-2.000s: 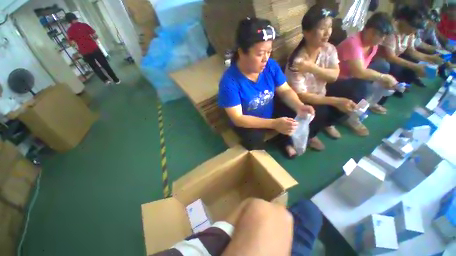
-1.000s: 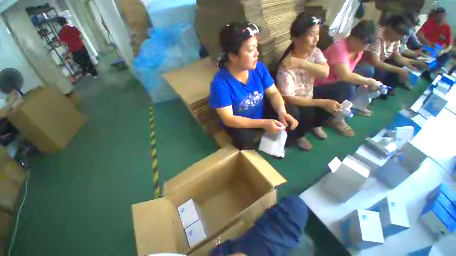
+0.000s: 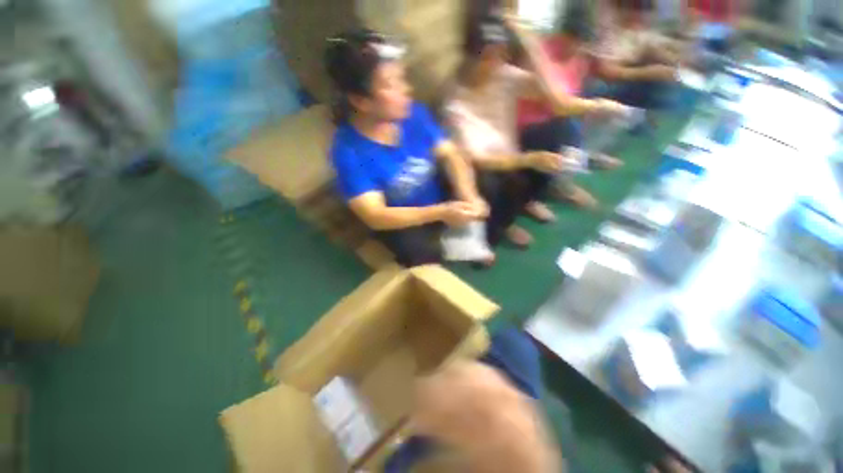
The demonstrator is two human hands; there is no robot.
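Observation:
The open brown carton (image 3: 370, 342) stands on the floor beside my leg. Two white retail boxes (image 3: 345, 418) lie end to end at its left side. A blurred bare forearm or hand, which looks like my left hand (image 3: 485, 416), is over my dark-clad leg at the carton's near right corner; its fingers cannot be made out. A small skin-coloured patch at the bottom edge, possibly my right hand (image 3: 670, 462), is cut off by the frame. Blue and white retail boxes (image 3: 781, 323) stand on the white table (image 3: 573, 356).
A seated worker in blue (image 3: 393, 171) holds a pale bag or sheet (image 3: 467, 242) beyond the carton. More seated workers line the table's far side. Flattened cartons (image 3: 287, 157) and blue plastic (image 3: 217, 102) are behind. Yellow-black tape (image 3: 248, 309) marks the floor at left.
The view has swung right and blurred, so the carton sits further left. A bare forearm or hand has come back in front of my leg. The two boxes in the carton look unchanged.

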